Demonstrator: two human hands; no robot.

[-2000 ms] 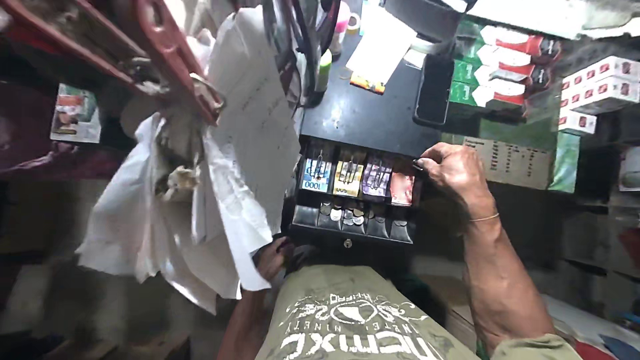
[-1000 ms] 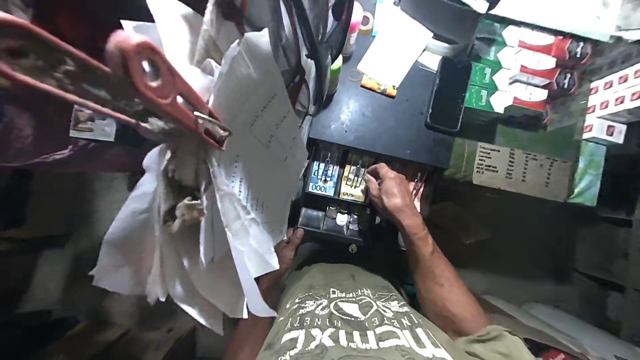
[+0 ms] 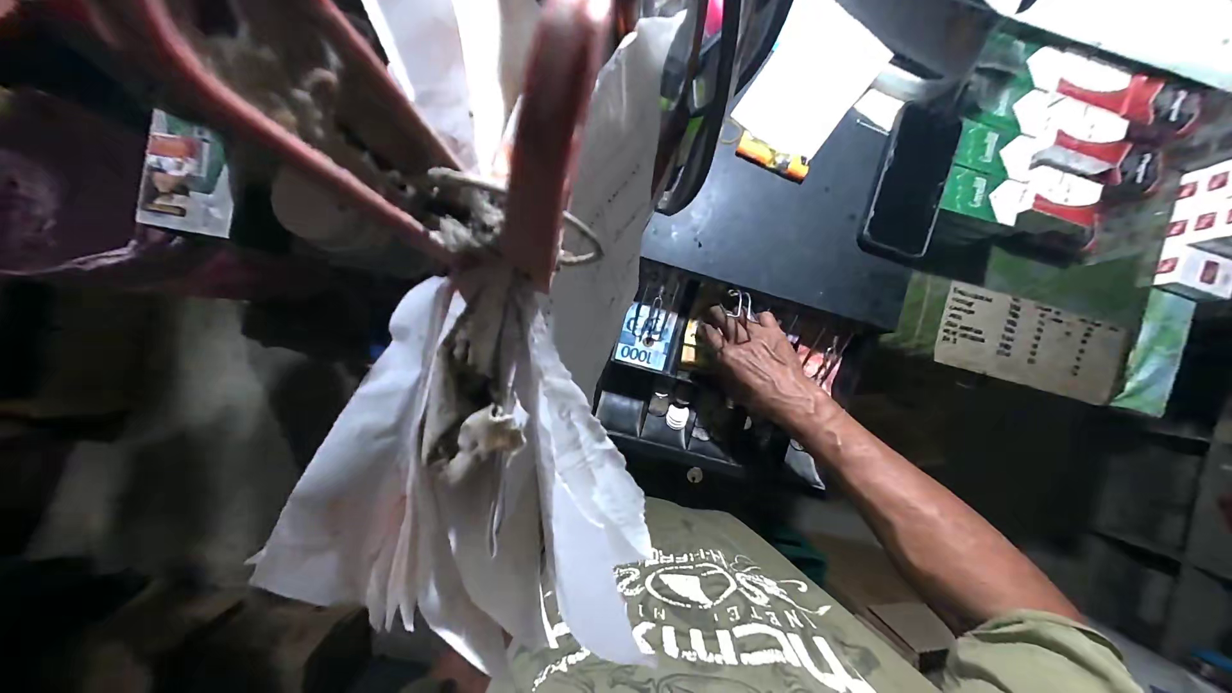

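Observation:
My right hand (image 3: 756, 358) reaches into the open cash drawer (image 3: 695, 474), its fingers over a middle banknote compartment at a wire bill clip (image 3: 739, 304). Whether the fingers hold the clip or a note cannot be told. Left of the hand, a blue banknote (image 3: 642, 337) lies under a wire clip, and a sliver of a yellow banknote (image 3: 690, 344) shows beside it. Reddish notes (image 3: 818, 368) are at the drawer's right end. Coins (image 3: 677, 416) sit in the front cups. My left hand is hidden behind the hanging papers.
Clipped white papers (image 3: 597, 520) and a red plastic clip (image 3: 553, 144) hang close in front at left. On the black counter top (image 3: 770, 236) lie a smartphone (image 3: 910, 183), a white sheet (image 3: 813, 72) and a yellow-orange packet (image 3: 772, 157). Cigarette packs (image 3: 1059, 144) and a handwritten cardboard list (image 3: 1030, 342) are at right.
My right hand has moved left from the drawer's right edge to its middle compartments. My left hand, earlier near the drawer's front left corner, is now out of sight. The hanging papers loom larger.

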